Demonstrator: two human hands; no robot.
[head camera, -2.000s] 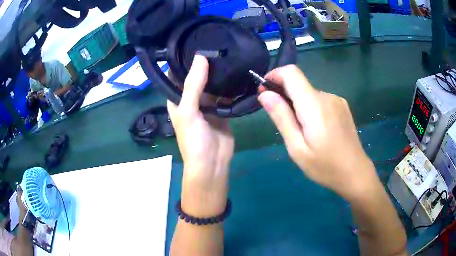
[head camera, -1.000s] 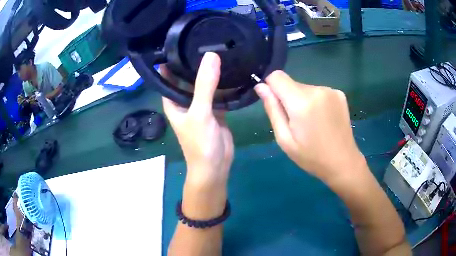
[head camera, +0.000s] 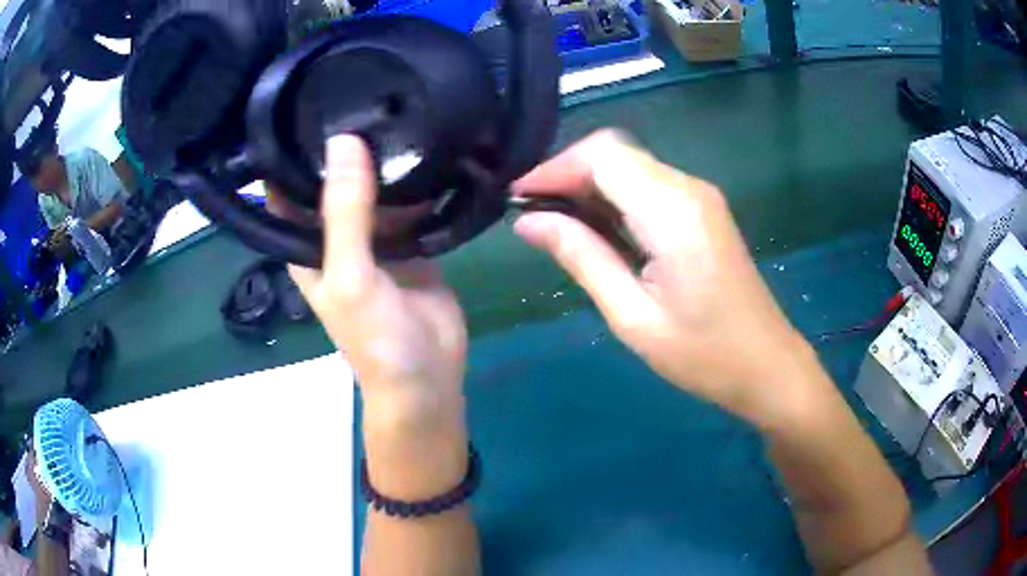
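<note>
My left hand (head camera: 389, 304) holds black over-ear headphones (head camera: 451, 90) up in the air at the upper left centre, thumb on the inner side of one ear cup. My right hand (head camera: 664, 270) pinches a thin audio plug (head camera: 520, 204) between thumb and fingers, just right of the ear cup's rim. The plug's silver part shows only slightly and is blurred. I cannot tell whether its tip touches the cup.
A white sheet (head camera: 242, 473) and light blue fan (head camera: 77, 459) are at lower left. A power supply (head camera: 957, 225) and off-white test box (head camera: 929, 383) stand at right. More headphones (head camera: 257, 302) lie on the green belt. A person (head camera: 85, 191) sits at far left.
The headphones and my left hand have moved left in view, and the ear cup is tilted differently. My right hand has also moved left, with the plug closer to the cup's rim.
</note>
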